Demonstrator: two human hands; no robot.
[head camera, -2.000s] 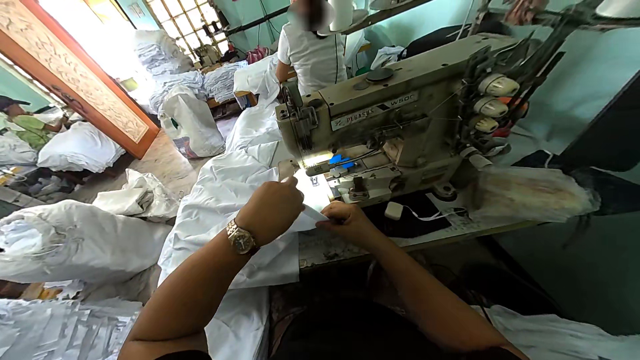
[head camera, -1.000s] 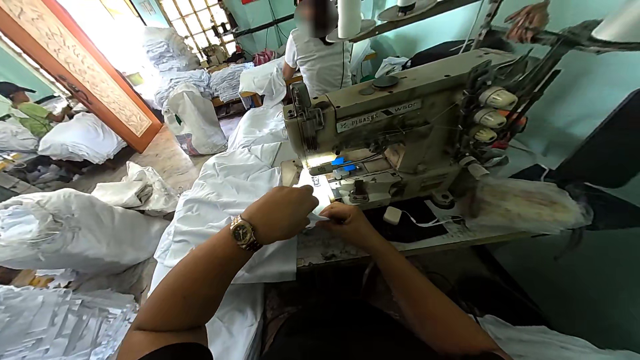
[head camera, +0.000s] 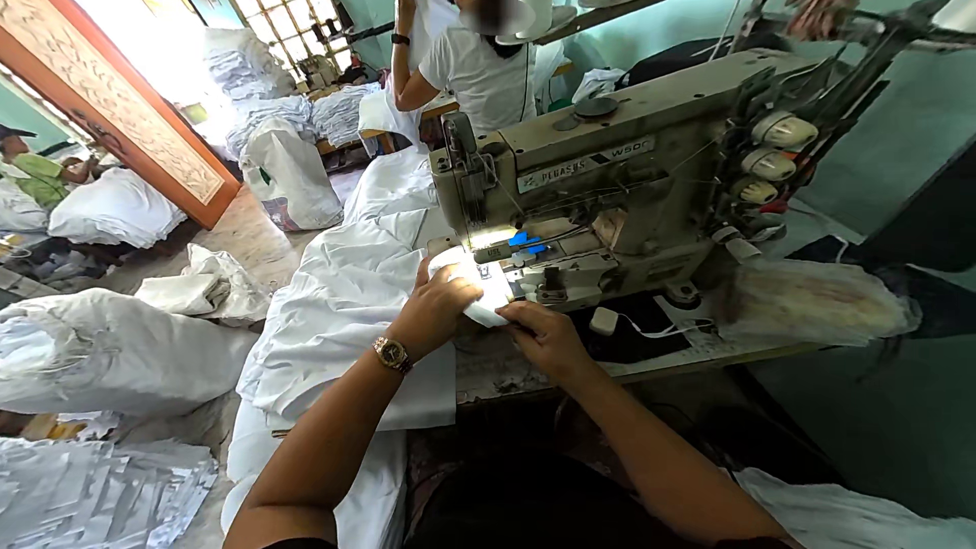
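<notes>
A Pegasus industrial sewing machine (head camera: 564, 183) stands on the work table, its lamp lighting the needle area. White fabric (head camera: 485, 311) lies under that light, left of and in front of the presser foot. My left hand (head camera: 438, 301), a watch on its wrist, lies on the fabric with fingers bent over it. The fabric's near right edge is pinched between the thumb and fingers of my right hand (head camera: 541, 335). More white cloth (head camera: 343, 282) spreads over the table left of the machine. The needle itself cannot be made out in the glare.
Full white sacks (head camera: 114, 351) and stacked white cloth pieces (head camera: 91, 488) stand at the left. A person in a white shirt (head camera: 484, 76) is behind the machine; another person (head camera: 38, 168) is at far left. A small white block with a cord (head camera: 604, 321) lies right of my right hand.
My left hand has shifted left from near my right hand and now rests flatter on the fabric. The person behind the machine has raised an arm beside white cloth.
</notes>
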